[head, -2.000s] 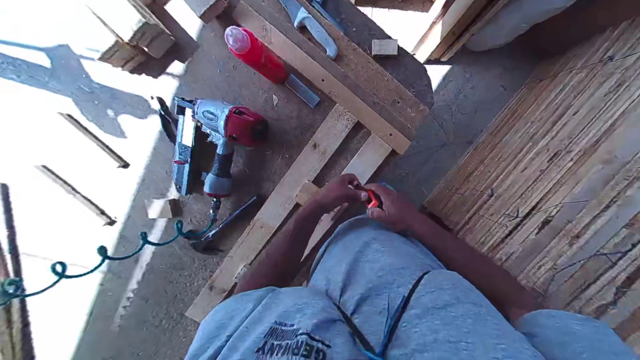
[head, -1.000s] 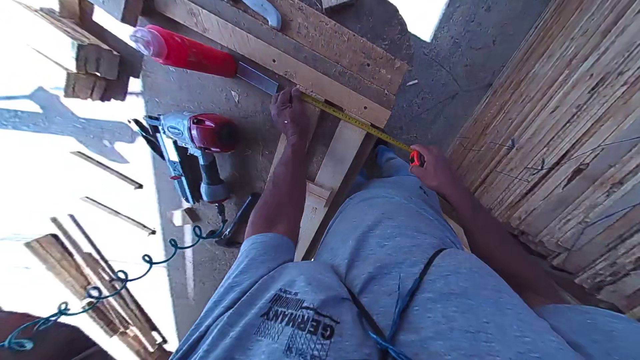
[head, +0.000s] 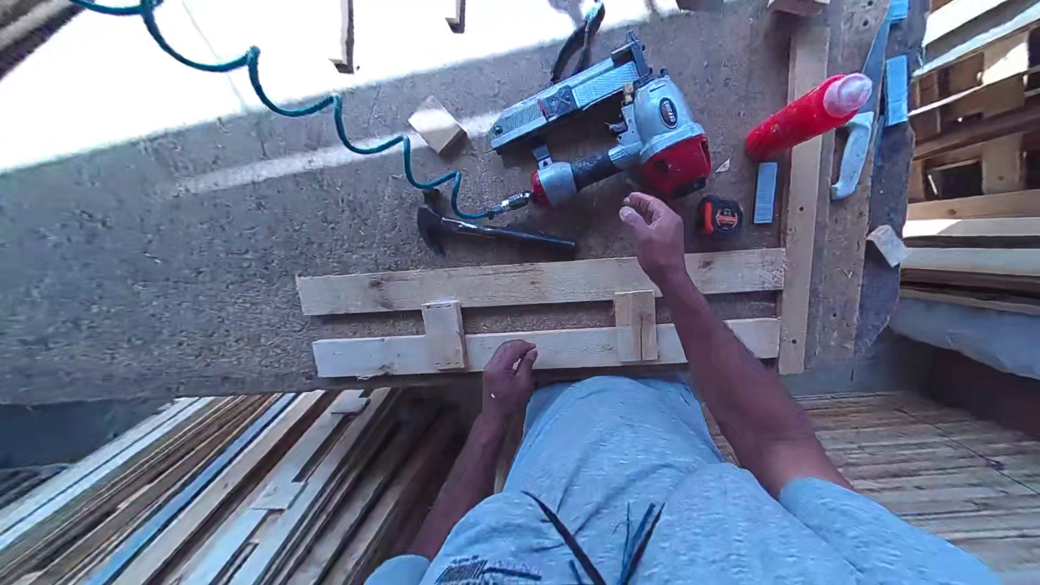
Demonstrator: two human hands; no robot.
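Observation:
My left hand (head: 509, 379) rests with curled fingers at the near edge of the lower wooden slat (head: 561, 349); whether anything small is inside is hidden. My right hand (head: 656, 237), empty with fingers loosely bent, is over the upper slat (head: 520, 283), just short of the pneumatic nail gun (head: 638, 134). Two short wood blocks (head: 444, 333) (head: 635, 327) lie across the lower slat and reach towards the upper one. To the right of my right hand sits a tape measure (head: 720, 217), beside a strip of nails (head: 764, 192). A claw hammer (head: 496, 231) lies above the slats.
A board (head: 803, 203) fixed across the bench stands at the slats' right ends. Near it are a red bottle (head: 804, 118) and a handsaw (head: 855, 154). A green coiled air hose (head: 337, 122) runs to the nail gun past a wood offcut (head: 437, 124). Stacked planks (head: 203, 496) lie below the bench.
A second ago the tape was stretched between my hands along the board; now the tape measure lies on the bench, its blade not extended, and my hands are at the slats. The view has turned strongly.

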